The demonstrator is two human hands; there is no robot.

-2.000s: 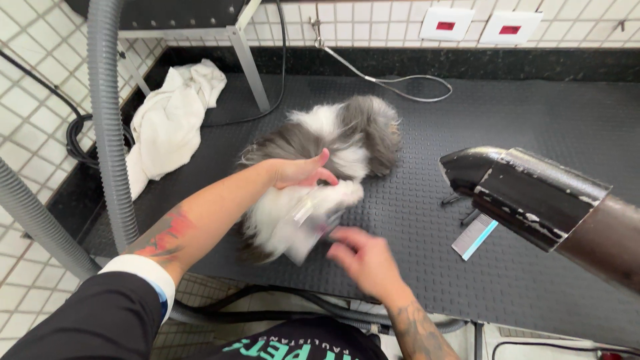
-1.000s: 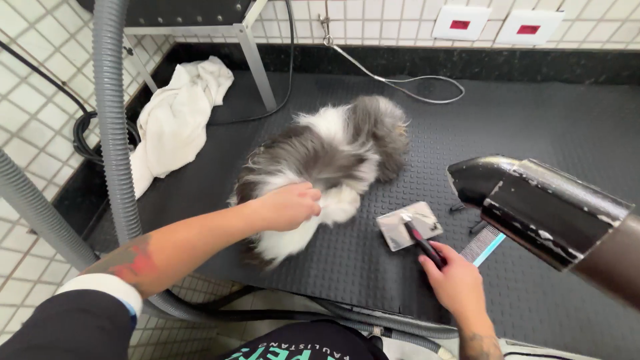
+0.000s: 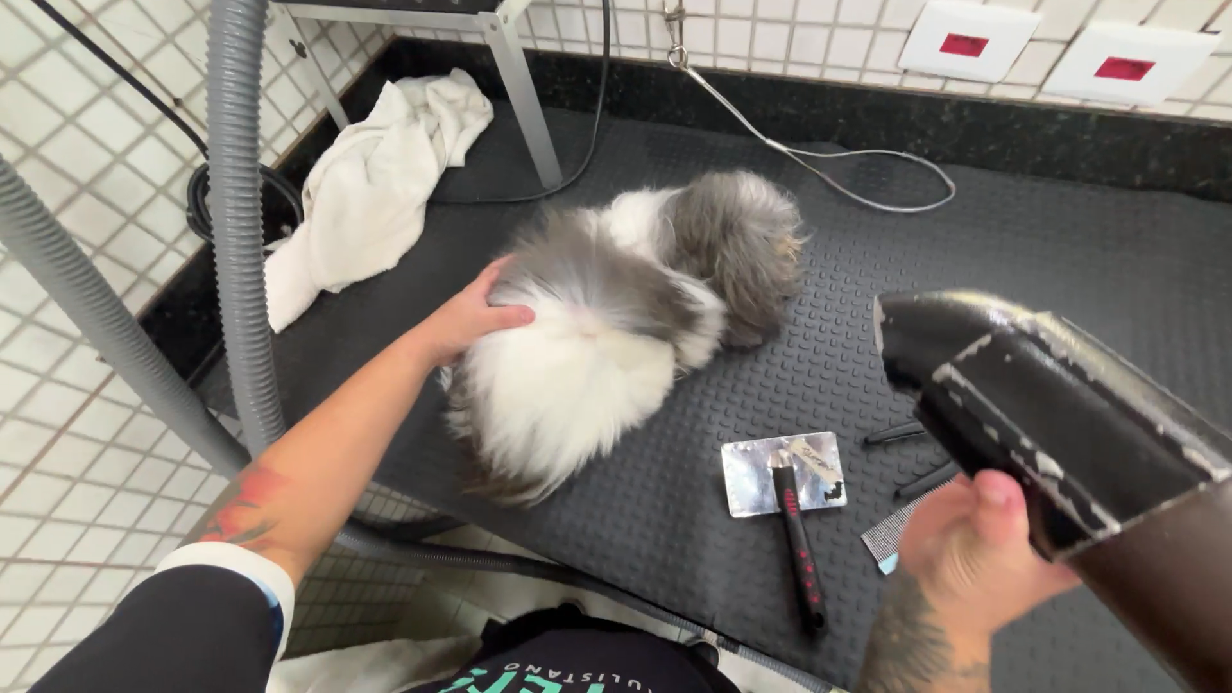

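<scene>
A small long-haired dog (image 3: 597, 337), grey and white, lies on the black textured mat (image 3: 1059, 231). My left hand (image 3: 486, 313) rests on its side, thumb spread over the coat. At the right, my right hand (image 3: 982, 558) touches the underside of a worn black dryer nozzle (image 3: 1020, 395); its fingers are partly hidden, so a grip cannot be told. Between the dog and that hand lies a slicker brush (image 3: 794, 520) with a metal back and a black handle with red dots. A metal comb (image 3: 900, 529) lies partly behind my right hand.
Grey ribbed hoses (image 3: 245, 221) rise at the left near a crumpled white towel (image 3: 385, 183). A metal table leg (image 3: 525, 106) stands at the back. A cable loop (image 3: 866, 154) hangs from the tiled wall onto the mat. Dark tool handles (image 3: 895, 433) lie beneath the nozzle.
My right hand has let go of the slicker brush, which now lies on the mat, and has moved right to the nozzle. My left hand has shifted to the left side of the dog.
</scene>
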